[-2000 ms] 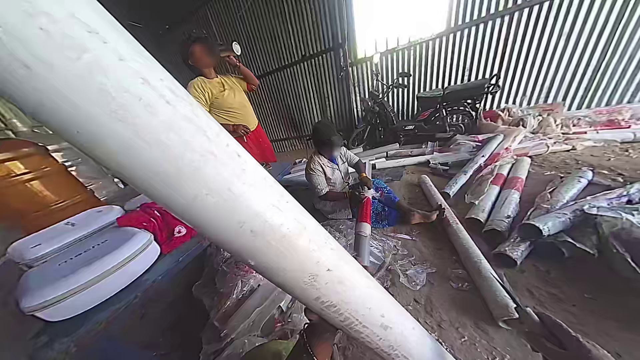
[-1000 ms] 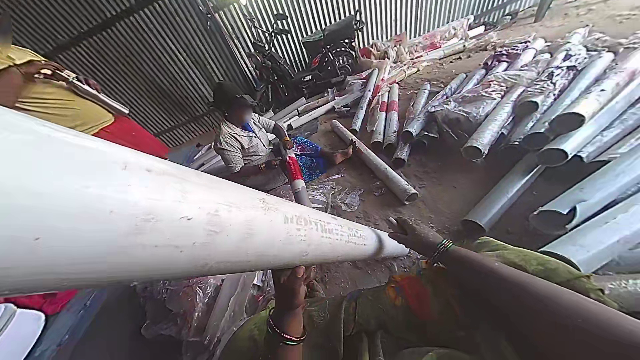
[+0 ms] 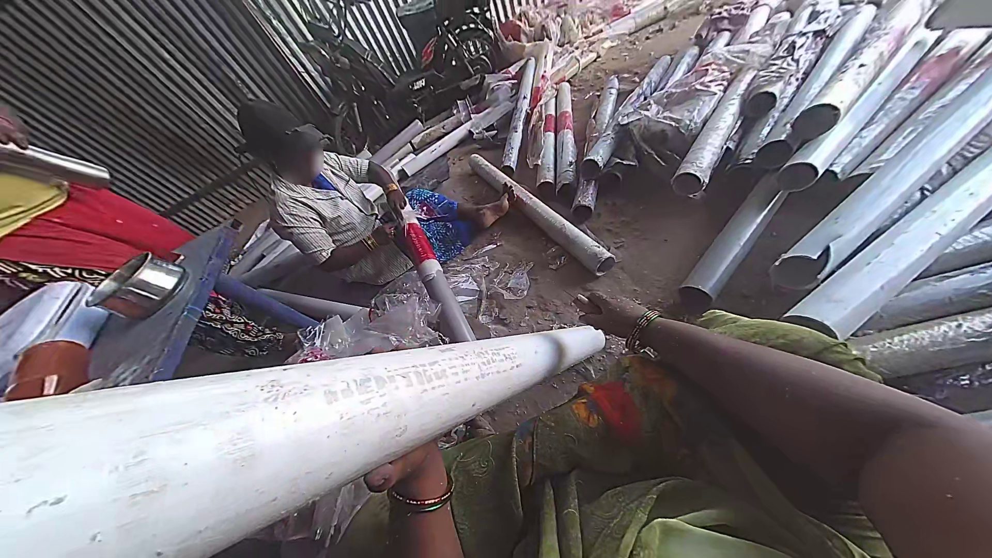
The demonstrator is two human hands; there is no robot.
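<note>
A long white plastic pipe crosses the view from the lower left to the middle, its far end near my right hand; dark printed writing marks its side. My left hand supports the pipe from below, its fingers partly hidden behind it. My right hand is just past the pipe's far end, fingers stretched forward and apart, holding nothing that shows. A seated person on the ground grips a grey pipe with a red wrapped band, beyond the white pipe.
Many pipes lie heaped at the right, some in clear plastic film. A single pipe lies on the dirt floor. Crumpled film is beside the seated person. At the left are a steel vessel and another person in red. Motorcycles stand behind.
Since one second ago, my right hand has come off the pipe's far end. My left hand remains under the pipe. The view has turned rightward and down since the oldest frame.
</note>
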